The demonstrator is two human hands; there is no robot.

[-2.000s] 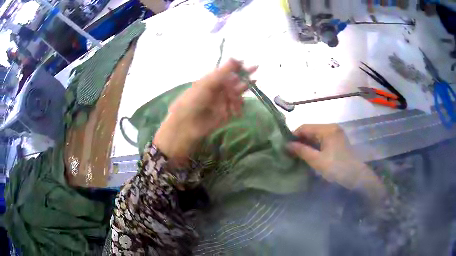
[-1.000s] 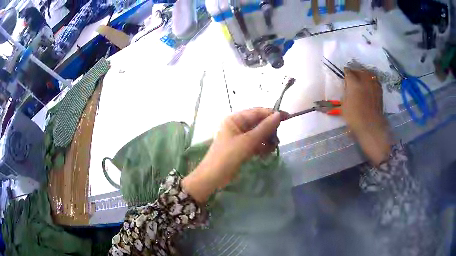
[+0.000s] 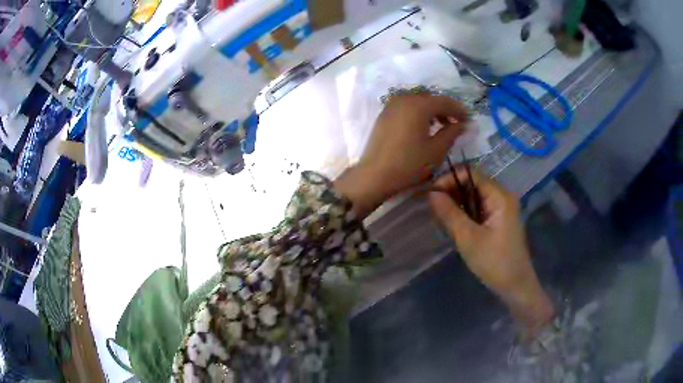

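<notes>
My left hand (image 3: 404, 146) is over the right part of the white table, beside the pile of tiny metal pieces (image 3: 408, 91) on white paper (image 3: 356, 97). Its fingers are bent and its thumb and fingertips are close together. I cannot tell whether something small or a strap is in them. My right hand (image 3: 494, 236) is just below it, shut on dark tweezers (image 3: 467, 183) whose prongs point up. The green garment (image 3: 153, 322) lies at the lower left, a thin loop at its side, partly hidden by my left sleeve.
Blue-handled scissors (image 3: 528, 112) lie right of my hands. The sewing machine head (image 3: 180, 105) stands at the upper left. A grey strip with markings (image 3: 408, 232) runs along the table's front edge. Green patterned cloth (image 3: 56, 262) and brown cardboard (image 3: 81, 329) are at the far left.
The view has swung right. My left hand has moved to beside the metal pieces. My right hand has taken hold of the tweezers. The orange snips no longer show.
</notes>
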